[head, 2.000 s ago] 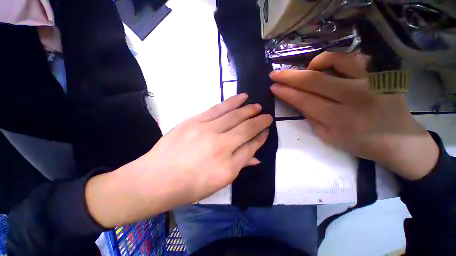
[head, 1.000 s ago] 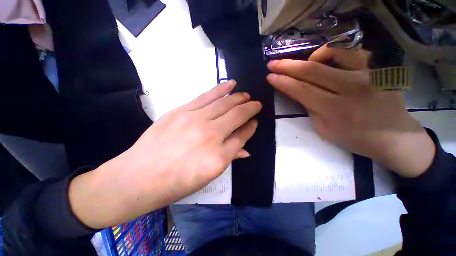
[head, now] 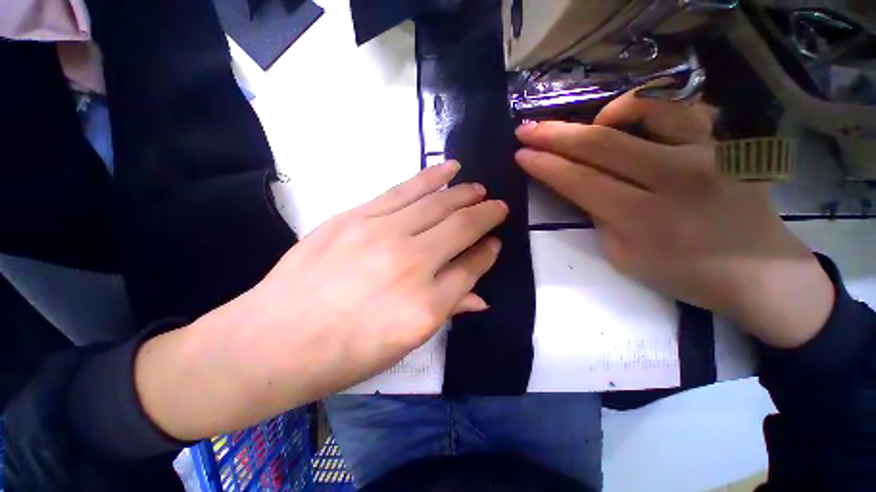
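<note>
A black fabric strip point(head: 490, 327) lies lengthwise on the white table, from the front edge up beside the sewing machine point(head: 596, 29). My left hand point(head: 375, 264) lies flat on the strip, palm down, fingers slightly apart, gripping nothing. My right hand point(head: 663, 192) is beside the machine's shiny metal parts point(head: 576, 94), its fingertips at the strip's right edge; whether it pinches anything is hidden. A narrow black tape point(head: 695, 346) runs under my right wrist and over the table's front edge. The needle is not clearly visible.
A heap of black garment pieces point(head: 192, 144) with a pink cloth point(head: 43, 19) covers the left. A small dark piece point(head: 274, 34) lies at the back. A brass-coloured knurled knob point(head: 754, 159) is beside my right hand. A blue basket point(head: 255, 456) is below the edge.
My left hand slid back towards me and left, then moved slightly right. The strip's upper part shifted, and a dark piece at the back came into view. The hanging tape changed shape.
</note>
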